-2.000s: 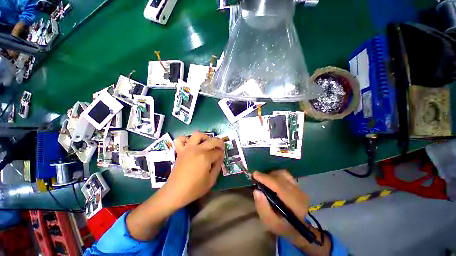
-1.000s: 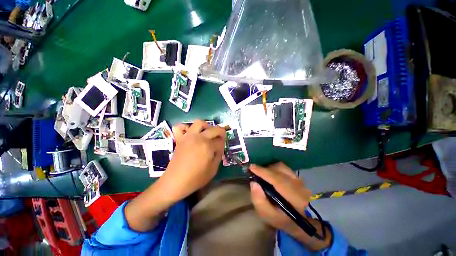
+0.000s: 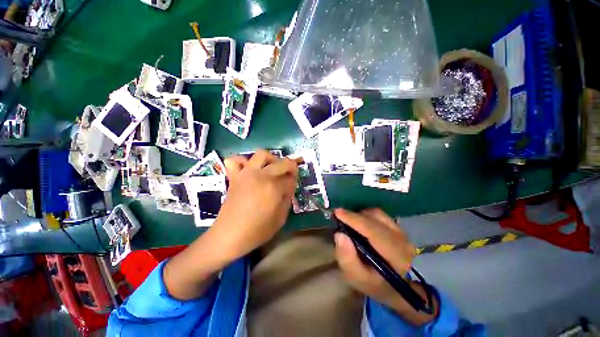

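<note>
My right hand [image 3: 376, 257] holds the black soldering iron [image 3: 378, 263] like a pen, its thin tip at the lower edge of a white housing with a green circuit board [image 3: 308, 187]. My left hand [image 3: 258, 197] lies just left of this housing, fingers bent together at its upper left edge. What the left fingertips pinch is hidden under them. Part of another white housing shows behind the left fingers. The exact contact point of the tip is too small to tell.
Opened housings [image 3: 122, 120] crowd the green mat at left; others [image 3: 389, 155] lie right of the work. A clear fume hood [image 3: 358, 52] hangs above. The dross bowl [image 3: 497, 99] and blue soldering station [image 3: 526, 85] stand at right. Red crates [image 3: 82, 289] are below the bench.
The bench and everything on it have shifted slightly upward in view, and the hood appears larger. Both hands keep nearly the same pose at the same housing.
</note>
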